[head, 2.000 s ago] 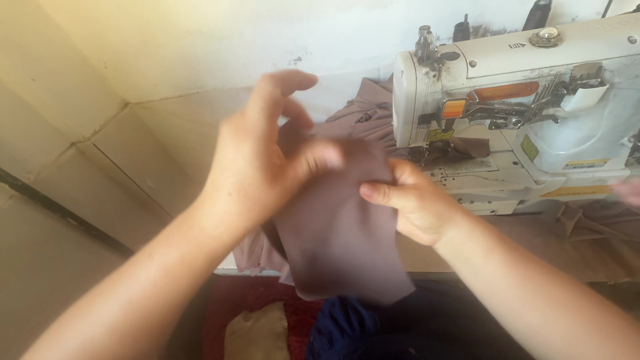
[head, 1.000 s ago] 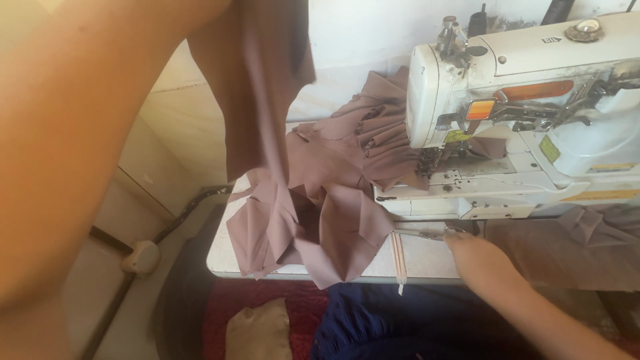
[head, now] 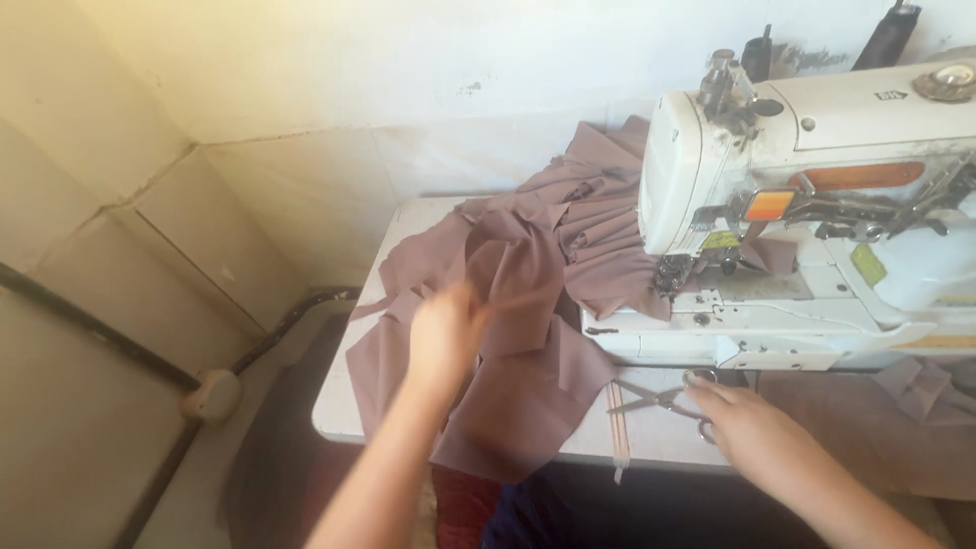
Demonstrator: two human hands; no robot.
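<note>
My right hand (head: 732,415) is at the front of the table with its fingers on the handle rings of metal scissors (head: 662,398), whose blades are spread. My left hand (head: 450,335), blurred, is over the heap of mauve fabric pieces (head: 526,404); whether it grips the cloth cannot be told. More gathered mauve fabric (head: 610,229) lies behind, running up to the needle area of the white sewing machine (head: 724,152).
The white table (head: 335,404) ends in a rounded corner at the left. Pale cords (head: 618,435) hang over its front edge beside the scissors. Brown fabric (head: 823,419) lies at the right. Dark thread cones (head: 888,38) stand behind the machine.
My left hand has come down from the upper left, where mauve cloth hung beside it, to the heap. My right hand, which held cloth two seconds ago, is now at the scissors.
</note>
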